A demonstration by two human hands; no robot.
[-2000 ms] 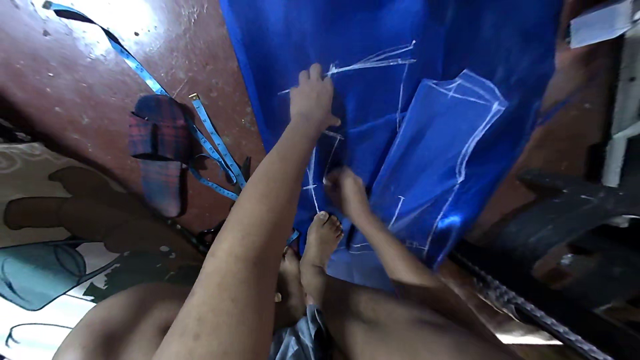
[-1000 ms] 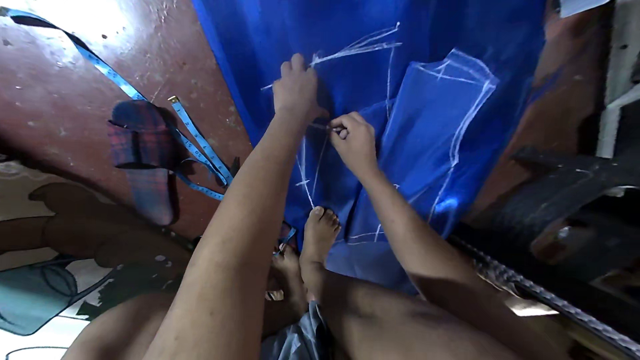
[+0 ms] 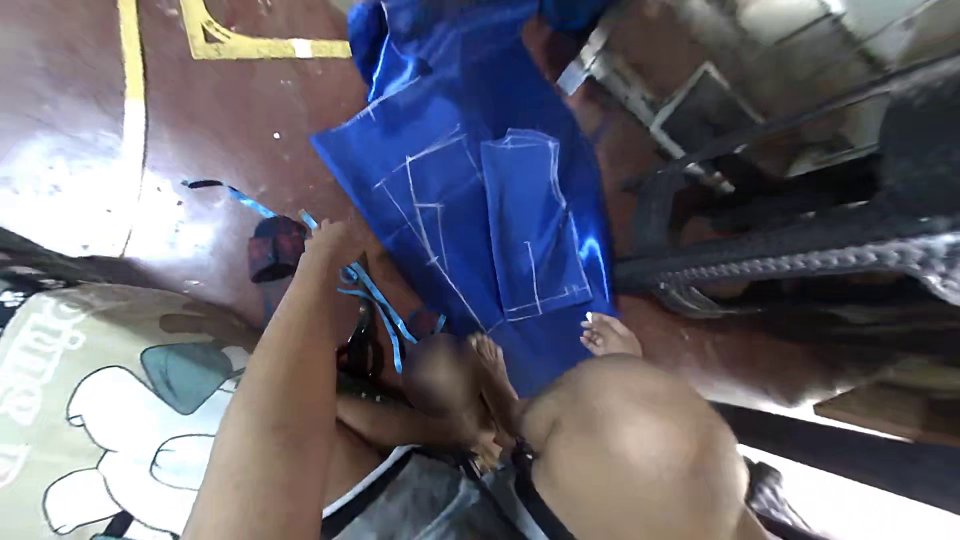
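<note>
Glossy blue cloth [image 3: 450, 180] lies on the floor, marked with white pattern lines. A smaller blue cloth piece [image 3: 525, 225], also marked, rests on its right part. My left hand [image 3: 326, 238] reaches over a blue measuring tape [image 3: 379, 304] beside a plaid slipper [image 3: 276, 247]; its fingers are near the tape's end, and whether they grip it cannot be told. Beyond my right knee, my right hand [image 3: 613, 336] is partly hidden at the cloth's lower right edge, its fingers curled around a small white piece [image 3: 589, 318], seemingly chalk. My bare foot [image 3: 491, 352] is at the cloth's lower edge.
A yellow curved ruler [image 3: 270, 49] and a yellow straight strip [image 3: 133, 82] lie on the floor at the upper left. Dark scissors-like handles [image 3: 361, 337] sit beside the tape. A black metal frame [image 3: 750, 262] stands at right, a printed fabric [image 3: 112, 375] at lower left.
My left hand has left the cloth and moved left to the tape and slipper. My right hand has moved off the drawn lines to the cloth's lower right edge. The view has shifted widely.
</note>
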